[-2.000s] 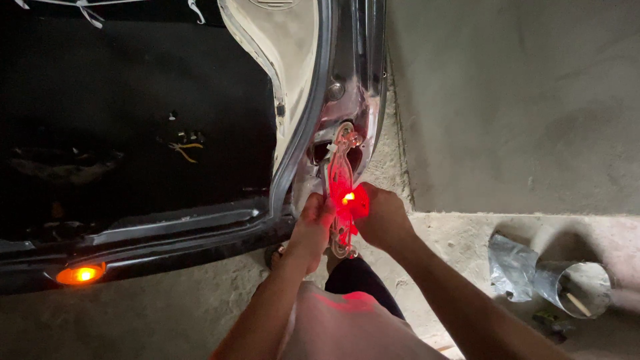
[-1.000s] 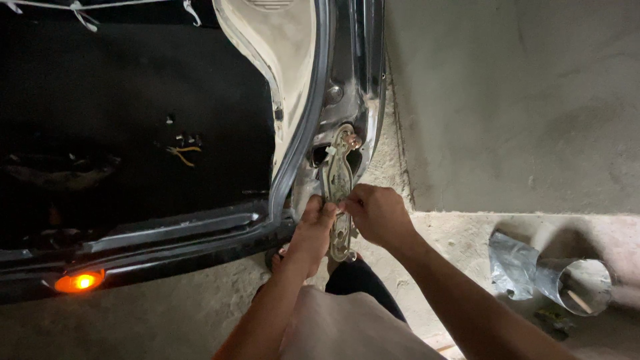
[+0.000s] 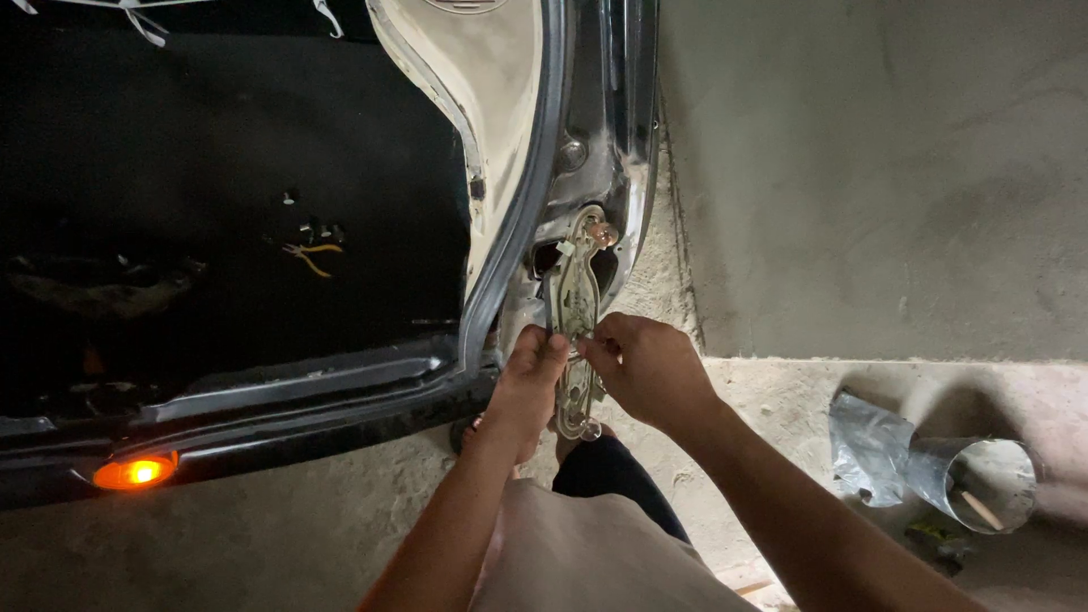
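Observation:
A long tail-light bulb holder plate [image 3: 577, 293] stands at the rear corner of a car body, in front of an opening in the metal. At its top sits an orange-tinted bulb [image 3: 603, 235]; a clear bulb [image 3: 590, 429] is at its lower end. My left hand [image 3: 531, 378] grips the plate's left edge, thumb at the middle. The fingertips of my right hand [image 3: 633, 357] pinch at a small bulb [image 3: 575, 344] in the middle of the plate, which they partly hide. The bulbs on the plate are unlit.
Pliers with yellow handles [image 3: 323, 249] and several small parts [image 3: 319, 229] lie on the dark surface at left. A lit orange lamp [image 3: 136, 470] sits on the car's edge. A metal cylinder [image 3: 1011, 484] and grey sheeting [image 3: 867, 446] lie on the floor at right, by a concrete wall [image 3: 867, 170].
The red light that shone at the middle of the plate two seconds ago is out. Both hands have stayed at the plate, with the right fingers slightly shifted.

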